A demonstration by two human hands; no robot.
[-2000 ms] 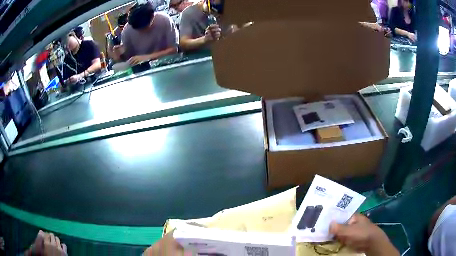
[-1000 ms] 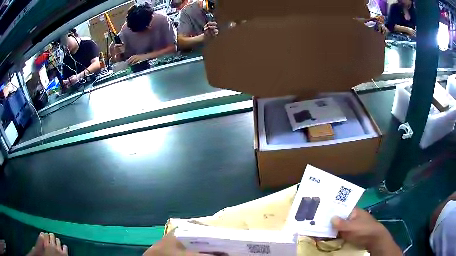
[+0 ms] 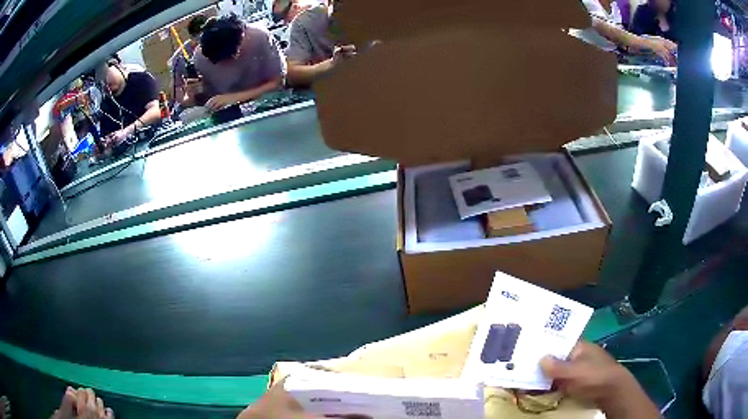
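My right hand (image 3: 597, 378) holds one white user manual (image 3: 525, 331) by its lower right corner, with two dark product shapes and a QR code on the cover. My left hand (image 3: 279, 403), cut off by the bottom edge, grips the left end of a manual stack (image 3: 385, 394). Yellow-tan kraft wrapping paper (image 3: 426, 344) lies behind and under the stack. An open product carton (image 3: 500, 274) stands on the belt behind them, lid flap up. Inside, another manual (image 3: 499, 193) lies tilted over a small tan accessory box (image 3: 508, 223) in the pale foam insert.
A dark conveyor belt (image 3: 328, 270) runs across the view. A green frame post (image 3: 687, 155) stands right of the carton, with white foam (image 3: 705, 196) behind it. Several people work across the line. Another person's fingers (image 3: 84, 404) show at bottom left, a pale sleeve at right.
The carton and its contents have moved left along the belt. The held manual has risen slightly and become more upright. My left hand has stayed on the stack.
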